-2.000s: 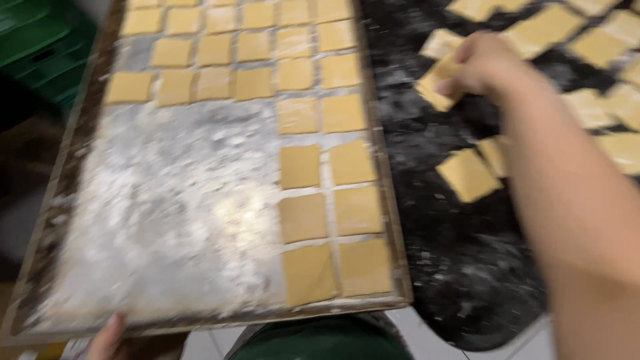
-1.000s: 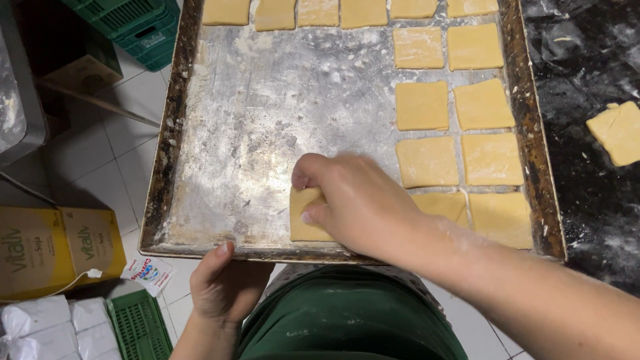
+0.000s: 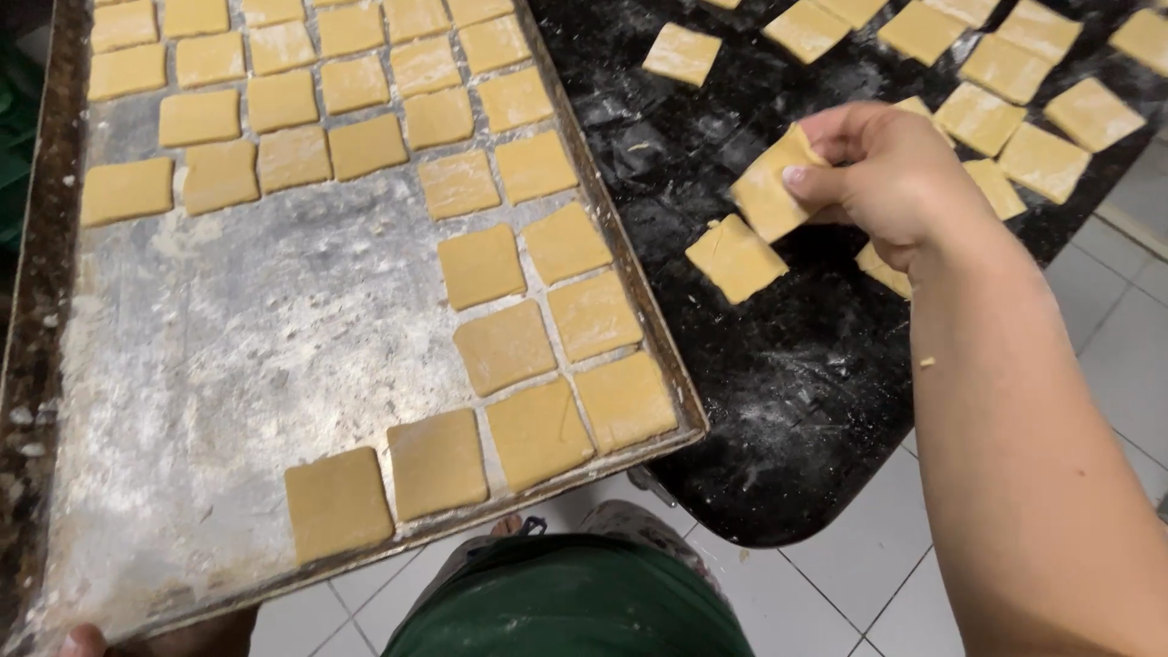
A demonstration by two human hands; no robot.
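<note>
Between the thumb and fingers of my right hand (image 3: 876, 169) is a square dough piece (image 3: 776, 185), held just over the dark floured table. Its lower edge meets or overlaps another dough square (image 3: 735, 259) lying there. My left hand (image 3: 84, 641) grips the near left edge of the metal baking tray (image 3: 255, 301), mostly hidden beneath it. Rows of dough squares fill the tray's far part and right side, and two squares (image 3: 338, 505) lie along its near edge, left of the right-hand columns. Bare, floury metal shows at its middle and left.
More dough squares (image 3: 981, 119) lie scattered over the dark table (image 3: 794, 392), some touching or overlapping. The table's rounded near corner is close to the tray's right corner. White floor tiles (image 3: 876, 557) and a green garment (image 3: 566, 598) show below.
My right hand has moved from the tray's near edge to the table at the right. The square it was placing a second ago now lies on the tray, with another beside it. The view has shifted right.
</note>
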